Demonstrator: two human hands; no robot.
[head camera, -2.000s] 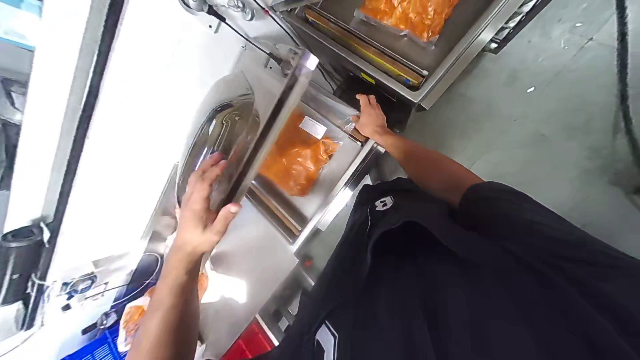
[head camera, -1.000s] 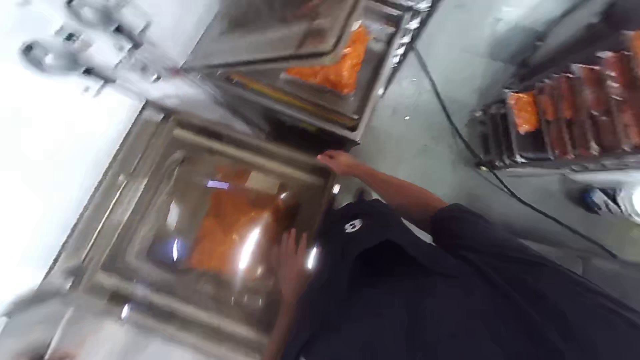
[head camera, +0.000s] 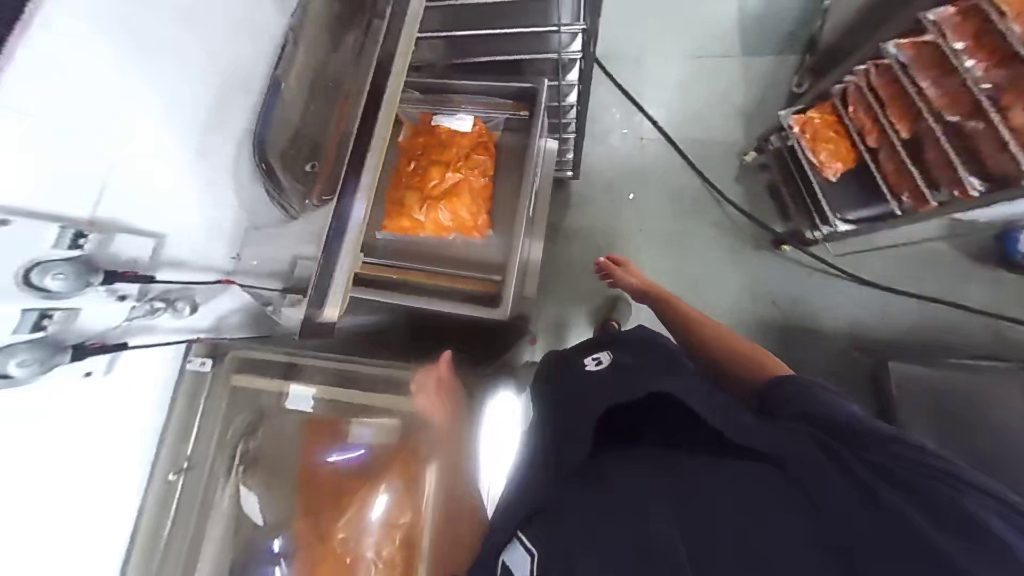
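Note:
My left hand (head camera: 438, 390), blurred and apparently empty, is over the right edge of a closed transparent lid (head camera: 264, 448); contact is unclear. Under that lid lies a bag of orange food (head camera: 360, 496) in a vacuum chamber machine. My right hand (head camera: 622, 274) hangs over the floor with nothing in it, its fingers loosely bent. Between and above the hands, a second chamber (head camera: 512, 264) has its lid (head camera: 320, 104) raised. A clear bag of orange marinated food (head camera: 442, 176) with a white label lies flat in it, beside a sealing bar (head camera: 432, 278).
A wire rack (head camera: 566, 88) stands beyond the second chamber. At the upper right is a rack of trays (head camera: 904, 128) holding red and orange bagged food. A black cable (head camera: 688, 164) crosses the grey floor (head camera: 640, 192). Round metal fittings (head camera: 58, 276) are at the left.
The near machine's lid, raised two seconds ago, is down. The second machine's lid has gone up since one second ago. My right hand has left the near machine's corner. The view has swung right.

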